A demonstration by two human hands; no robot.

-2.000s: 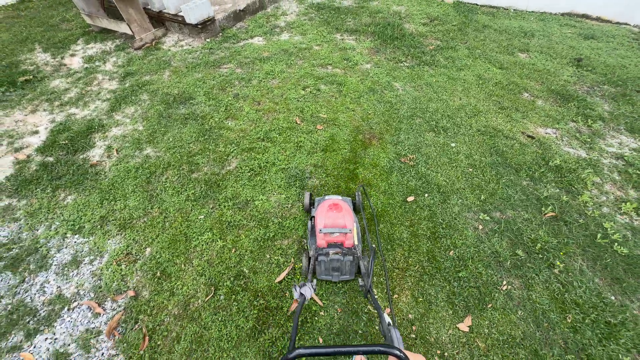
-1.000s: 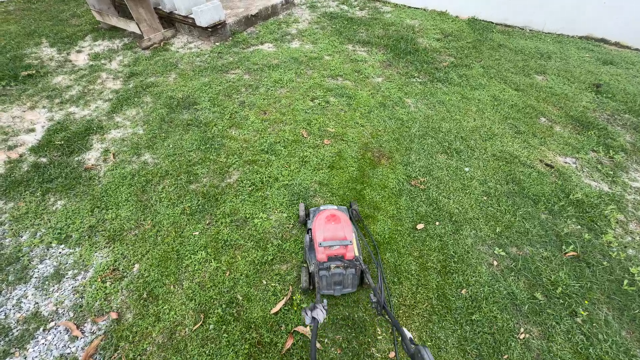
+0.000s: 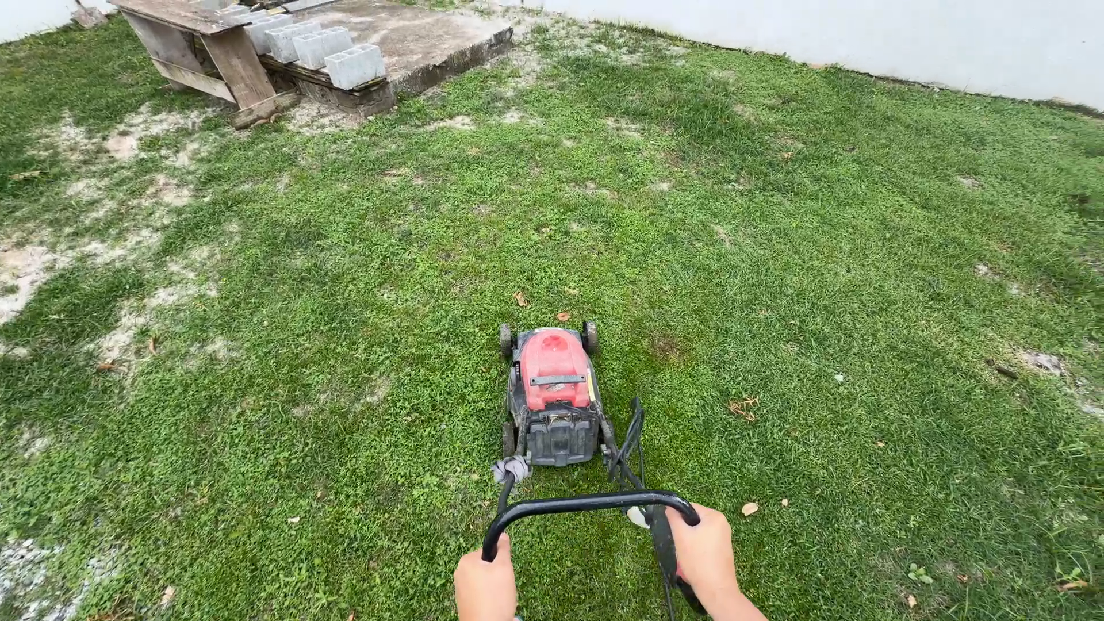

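A red and black lawn mower (image 3: 556, 388) stands on the grass in the middle of the view, its black push handle (image 3: 586, 502) reaching back toward me. My left hand (image 3: 486, 580) is closed around the handle's left end. Around the right end my right hand (image 3: 703, 548) is closed, beside a black switch housing and cable partly hidden by it. A grey cloth (image 3: 511, 468) is wrapped on the left handle tube. A black cable (image 3: 634, 427) loops by the right tube.
Hollow concrete blocks (image 3: 355, 66) line the edge of a concrete slab (image 3: 448, 52) at the upper left, beside a weathered wooden table (image 3: 237, 65). A white wall (image 3: 862, 39) runs along the back right. Dry leaves (image 3: 743, 409) and pale bare patches (image 3: 21, 272) dot the lawn.
The mower has moved forward over the lawn, closer to two small dry leaves ahead. Both hands and the whole handle bar have come into view; more of the slab and blocks shows.
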